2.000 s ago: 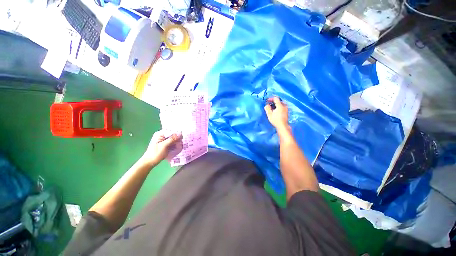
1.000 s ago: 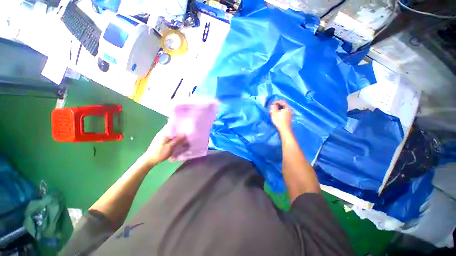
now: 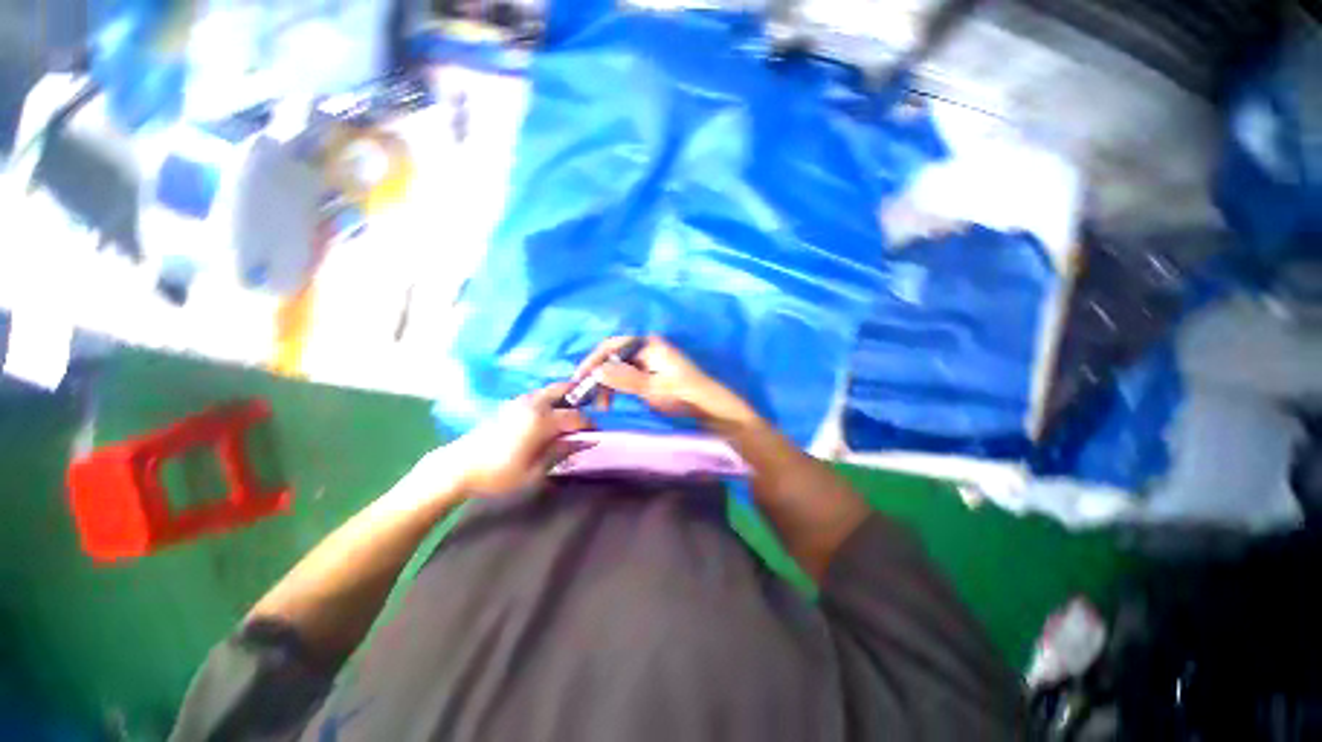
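A large blue plastic bag [image 3: 682,189] lies spread on the white table. My left hand [image 3: 515,442] and my right hand [image 3: 660,380] are close together over its near edge. A small pen-like thing [image 3: 584,387], blurred, with a pale end and a dark end, is between the fingers of both hands. The pink order slip [image 3: 653,452] is below the hands against my shirt, seen nearly edge-on, with its left end at my left hand.
A red plastic stool [image 3: 116,500] stands on the green floor at the left. A white and blue printer [image 3: 268,210] and yellowish tape [image 3: 370,167] are on the table at the left. Folded blue bags [image 3: 950,341] lie at the right, with a dark film-wrapped bundle [image 3: 1109,312] beyond.
My right hand has moved left and down off the bag's middle to meet my left hand. The pink slip has tilted nearly edge-on near my body. The whole view has turned and blurred.
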